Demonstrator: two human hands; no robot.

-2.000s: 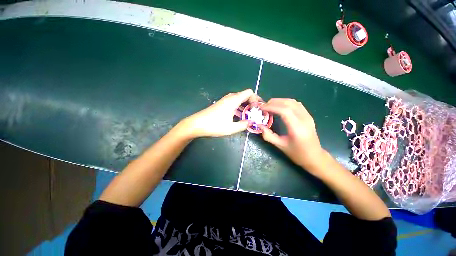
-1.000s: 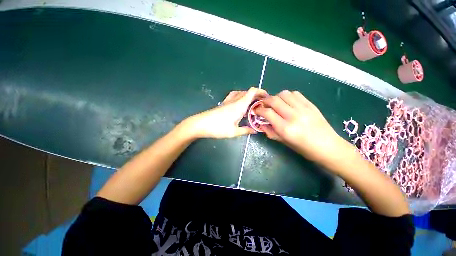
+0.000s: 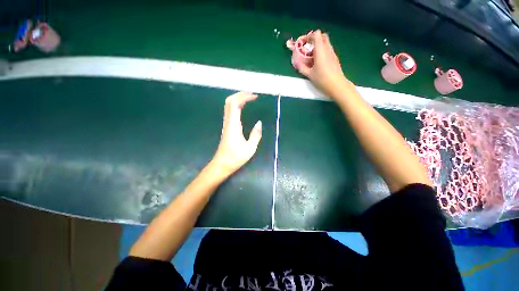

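A pink cylindrical housing [image 3: 298, 60] is on the green belt beyond the pale rail, its open end showing red and white and a small projection at its left. My right hand [image 3: 325, 63] grips it by its right side and rim. Pale tips of its lead show to its upper left. My left hand [image 3: 237, 136] is over the dark green tabletop, left of the white seam, empty, thumb and fingers apart. The palm side of my right hand is hidden.
The pale rail [image 3: 171, 70] curves across beyond the tabletop. Two more housings [image 3: 399, 67] stand on the belt to the right; one [image 3: 45, 37] lies far left beside a blue piece [image 3: 24, 33]. A pile of spoked rings [image 3: 455, 165] and a clear plastic bag [image 3: 506, 142] are at the right.
My right hand has moved from the tabletop out over the rail to the belt with the housing. My left hand has let go of it and opened. The view has shifted.
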